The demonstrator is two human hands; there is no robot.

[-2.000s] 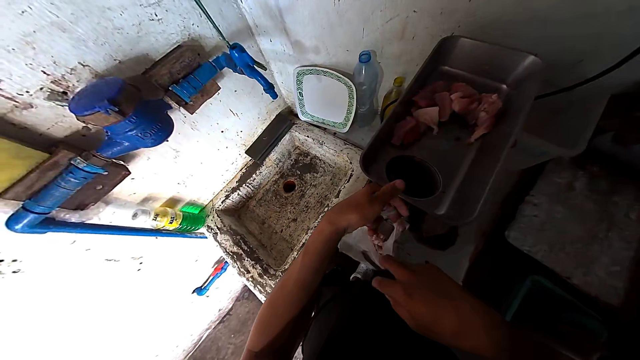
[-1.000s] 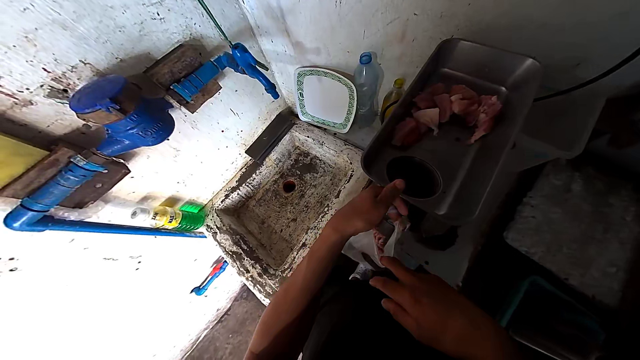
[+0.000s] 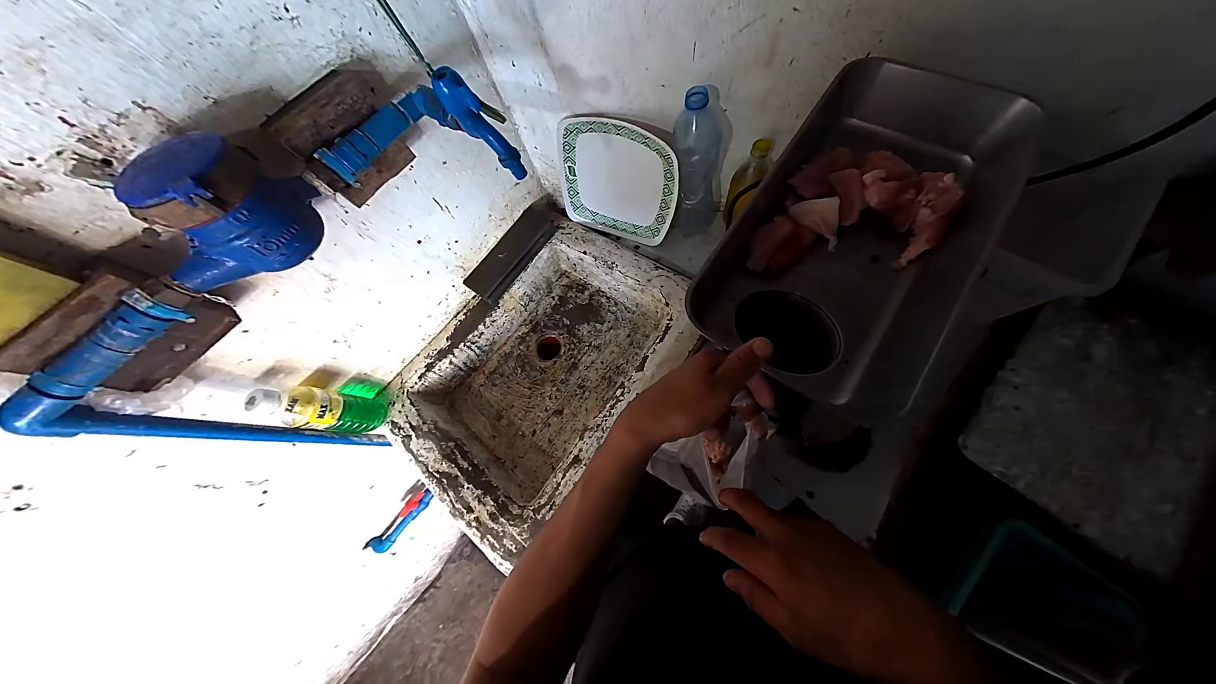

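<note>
My left hand (image 3: 693,394) reaches in from below, thumb extended over the rim of a dark round bowl (image 3: 788,331); its fingers curl around raw meat (image 3: 719,448) at the mouth of a thin plastic bag (image 3: 682,465). Below and to the right, my right hand (image 3: 798,575) has its fingers apart, the forefinger at the bag's lower edge, and I see nothing held in it. The bowl is in the near end of a metal tray (image 3: 898,366). Pieces of pink raw meat (image 3: 888,190) lie farther back in that tray. Shadow hides part of the bag.
A worn concrete sink (image 3: 532,399) with a drain hole lies left of the tray. Behind stand a white plate (image 3: 619,180) with a green border, a clear plastic bottle (image 3: 698,161) and a small yellow bottle (image 3: 750,180). A blue faucet (image 3: 475,119) juts from the wall.
The fingers of my right hand have spread and stand a little lower, away from the meat. My left hand stays beside the bowl. The meat in the tray has not moved.
</note>
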